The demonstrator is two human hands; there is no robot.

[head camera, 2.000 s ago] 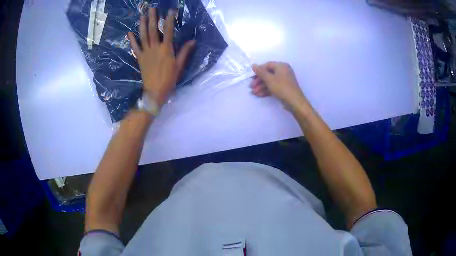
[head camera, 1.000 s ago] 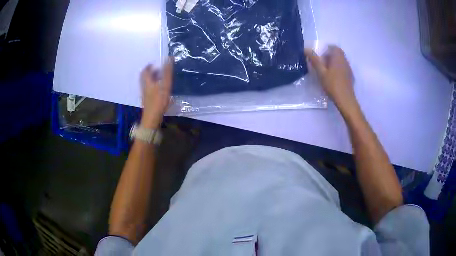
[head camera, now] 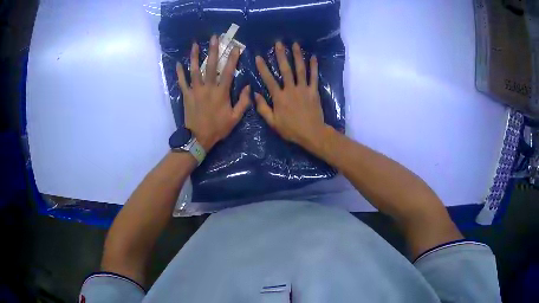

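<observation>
A folded navy garment (head camera: 266, 168) lies flat inside a clear polybag (head camera: 184, 198) on the white table, its lower end towards me. White hang tags (head camera: 229, 47) show through the plastic at the upper left of the garment, partly hidden by my left fingers. My left hand (head camera: 210, 100) lies flat on the bag with its fingers spread. My right hand (head camera: 291, 97) lies flat on the bag beside it, also with its fingers spread. The two thumbs are near each other at the middle. Neither hand grips anything.
The white table (head camera: 408, 118) curves across the view. A cardboard box (head camera: 508, 59) is at the upper right. A sheet of purple round stickers (head camera: 502, 165) hangs at the right table edge. A blue crate (head camera: 77, 212) with shiny plastic in it shows below the left table edge.
Both hands have moved from the bag's side edges onto its top and now lie flat. The bag sits lower in view, closer to my body, and more of the tags shows.
</observation>
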